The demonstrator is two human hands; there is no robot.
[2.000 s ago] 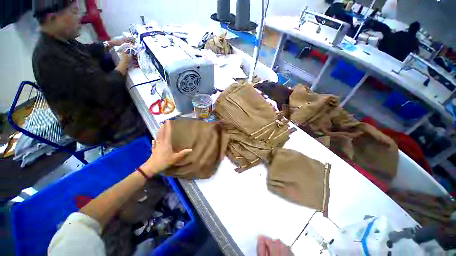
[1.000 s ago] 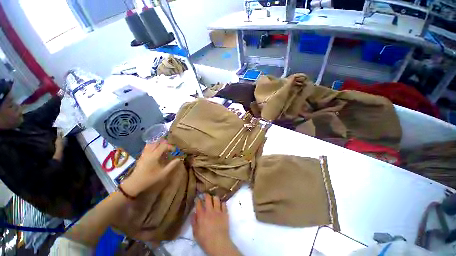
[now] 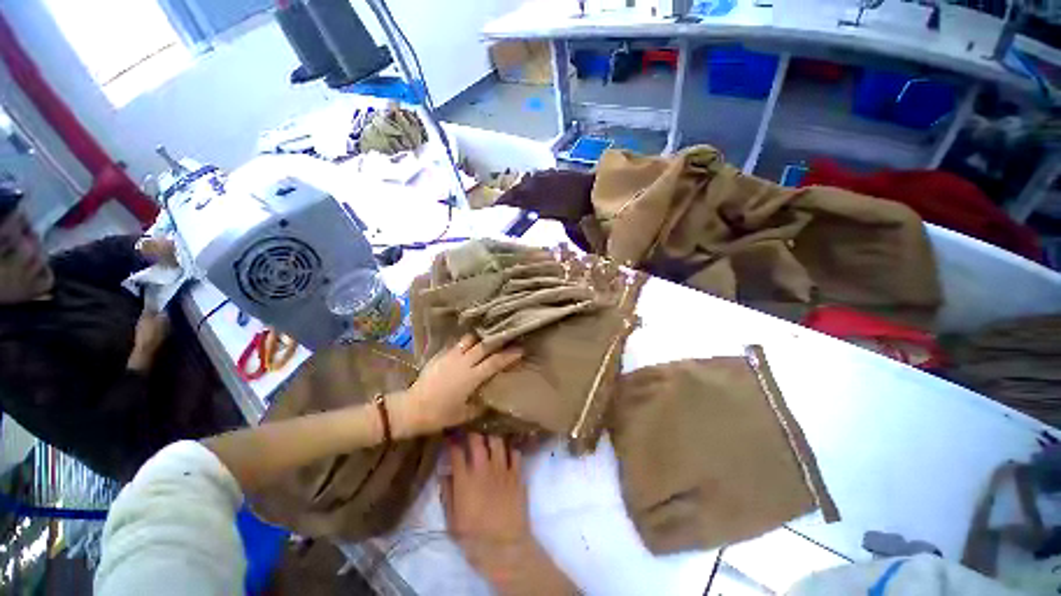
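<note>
A bundle of brown panels [image 3: 547, 384] lies on the white table, its upper layers bunched in folds and a pale-lined strip along its right edge. My left hand [image 3: 460, 384] lies over its lower left part, fingers spread against the folds; whether it grips cloth is unclear. My right hand [image 3: 483, 495] is palm down on the table, fingers slightly apart, fingertips at the bundle's lower edge. A single brown panel [image 3: 710, 454] lies flat to the right, its pale-lined strip on the right side.
A rounded brown stack [image 3: 349, 466] sits at the table's near-left edge, partly under my left forearm. Beyond are a clear cup [image 3: 363, 305], red and orange scissors [image 3: 265, 353], a white machine head [image 3: 273, 250] and a person [image 3: 93, 338]. Brown cloth [image 3: 768, 239] lies behind the table.
My left hand has moved from near the cup rightward and down onto the bundle. The bundle's upper layers have shifted and bunched into folds. My right hand remains at its lower edge.
</note>
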